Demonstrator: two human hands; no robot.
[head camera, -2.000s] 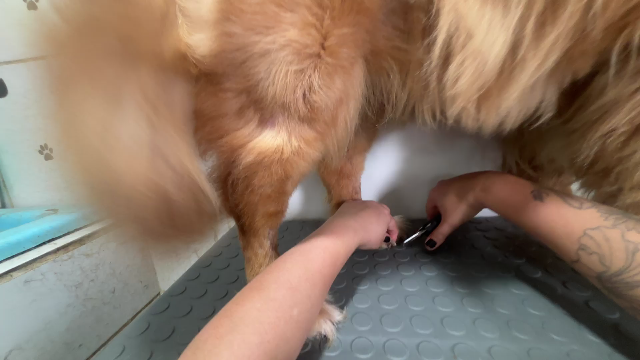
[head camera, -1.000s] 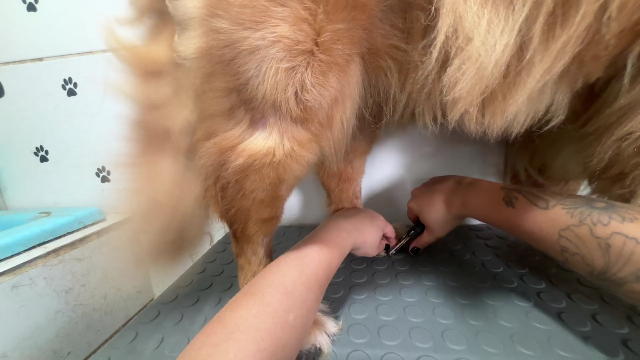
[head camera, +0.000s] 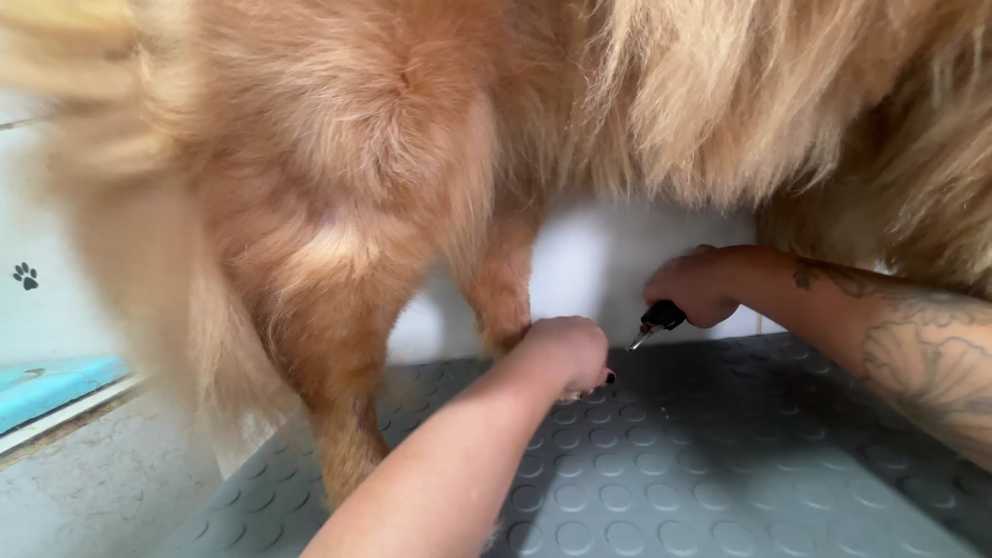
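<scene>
A long-haired golden-brown dog (head camera: 372, 155) stands side-on across the view, its tail (head camera: 147, 232) blurred at the left. My left hand (head camera: 570, 349) is closed around the paw of the far hind leg (head camera: 504, 291); most of that paw is hidden by my fingers. Right of it, my right hand (head camera: 694, 291) grips a nail clipper (head camera: 659, 316) by its black handle, the metal tip pointing down and left, apart from the paw. The near hind leg (head camera: 349, 418) comes down to the left of my forearm, which hides its foot.
Under the dog lies a grey rubber mat with raised discs (head camera: 620, 496). Behind stands a pale wall (head camera: 643, 240). At the left are a light blue ledge (head camera: 62, 384) and tiles with a black paw print (head camera: 25, 276). The dog's long belly hair (head camera: 697, 116) hangs above my right arm.
My right hand has drawn the clipper up and right, off the paw where it was a second ago. My left hand still holds the paw. The tail has swung.
</scene>
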